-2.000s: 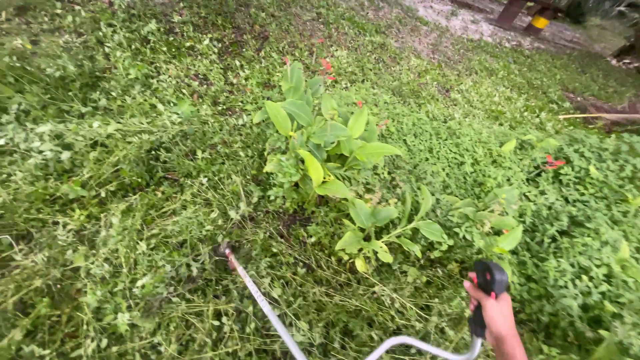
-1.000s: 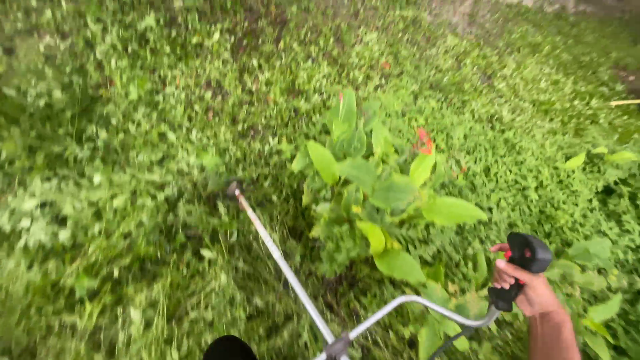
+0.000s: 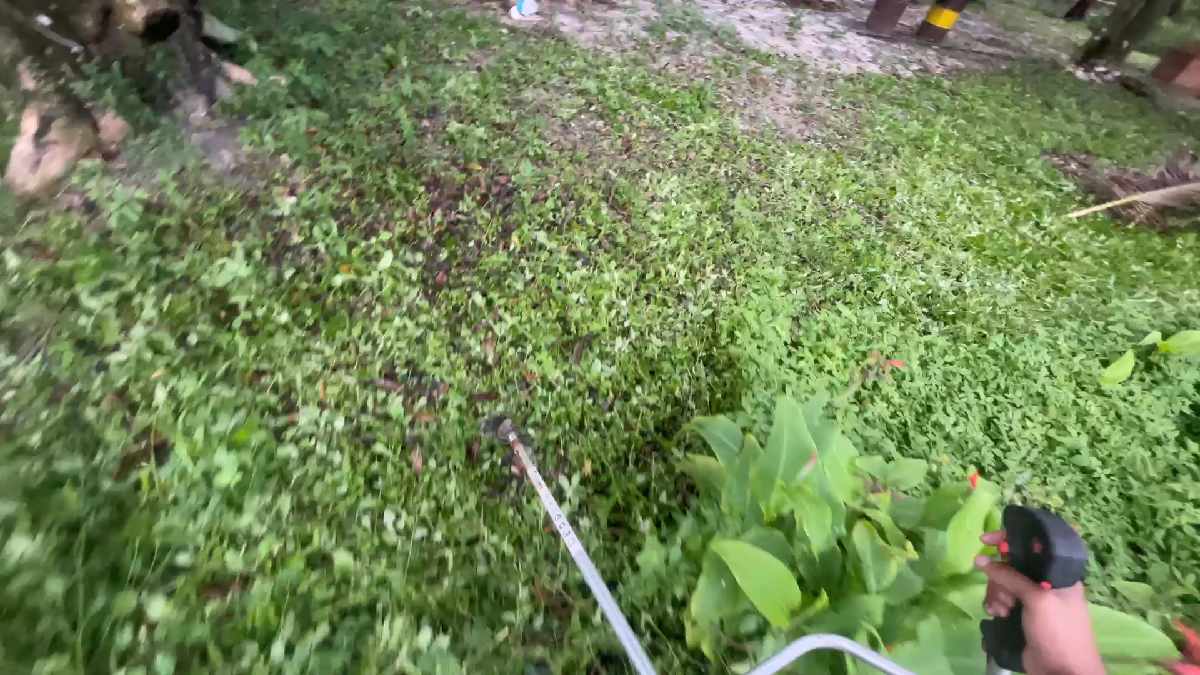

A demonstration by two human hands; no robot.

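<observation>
My right hand (image 3: 1041,609) is closed around the black control grip (image 3: 1045,548) of a brush cutter, at the lower right. The grip sits on a bent metal handlebar (image 3: 825,643). The brush cutter's straight metal shaft (image 3: 586,562), which bears writing, runs from the bottom edge up and left to its dark cutting head (image 3: 499,427), low among the weeds (image 3: 375,525). Whether a blade or line is on the head cannot be told. My left hand is out of view. Beside the handlebar and my right hand stands a broad-leaved plant (image 3: 806,534) with a few red flowers.
A tree trunk base (image 3: 131,75) with exposed roots stands at the upper left. Sandy ground (image 3: 787,42) with brown posts, one banded yellow (image 3: 940,17), lies at the top. A dry palm frond (image 3: 1139,197) lies at the right. Low weeds and fallen leaves cover the middle.
The view has shifted, bringing in the tree base and sandy ground. The broad-leaved plant now lies lower in view, right of the shaft. My right hand has kept its hold on the grip.
</observation>
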